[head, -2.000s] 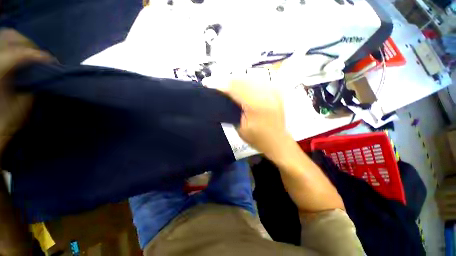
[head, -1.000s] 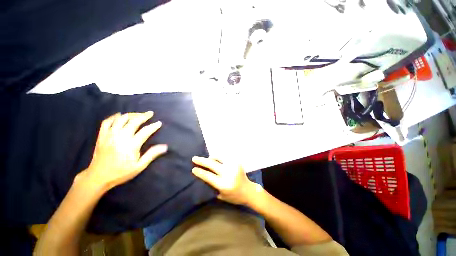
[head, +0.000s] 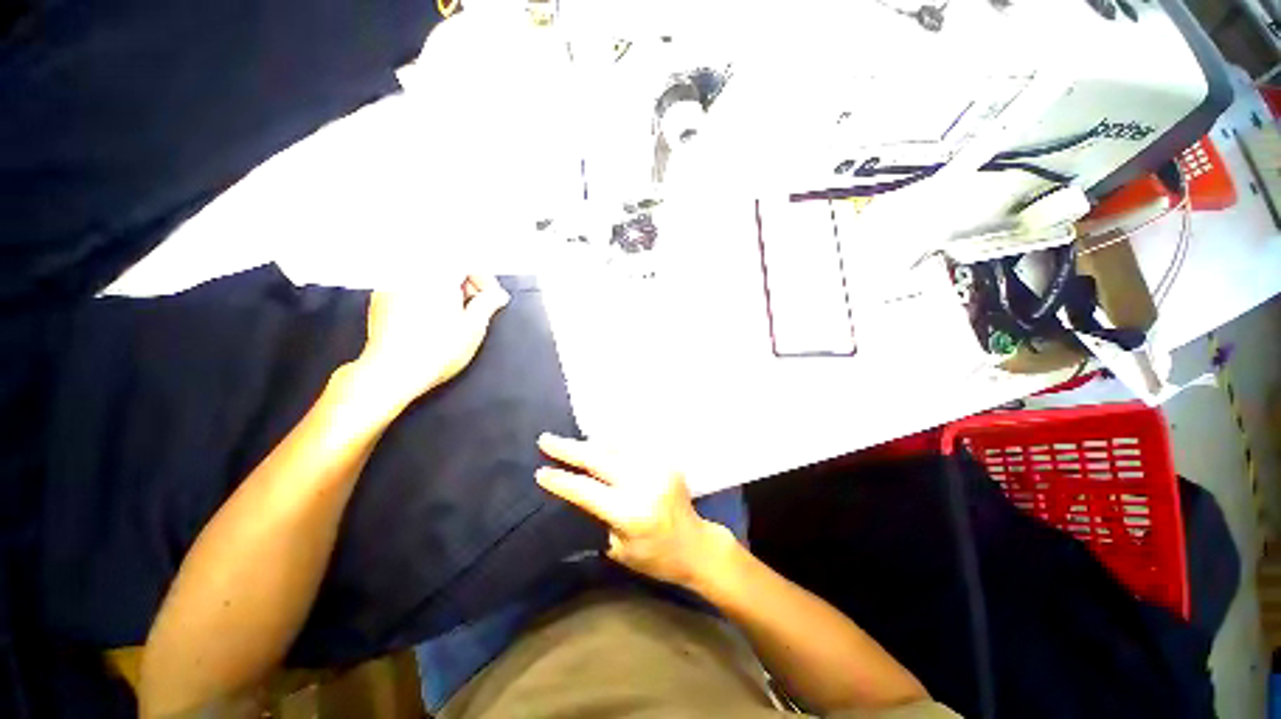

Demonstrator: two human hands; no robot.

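Note:
A dark fabric panel [head: 464, 478] lies flat over the front of the white table and hangs over its front edge. My left hand [head: 436, 334] is at the panel's back edge, fingers curled together and seeming to pinch the cloth near its back right corner. My right hand [head: 632, 513] rests on the panel's front right edge with its fingers apart, pointing left. The presser foot area [head: 635, 236] of the white sewing machine [head: 1124, 120] is behind and right of my left hand, apart from it. Glare washes out much of the machine bed.
More dark cloth [head: 211, 113] lies at the back left. A flat thin rectangle, perhaps a phone [head: 808, 281], lies on the machine bed. A small open box [head: 1110, 288] holds dark scraps at the right. A red slotted basket [head: 1082, 485] with dark cloth stands beyond the table's front edge.
The panel was lifted two seconds ago and now lies flat. Since one second ago, my left hand has moved back and right to the panel's back edge and its spread fingers have curled.

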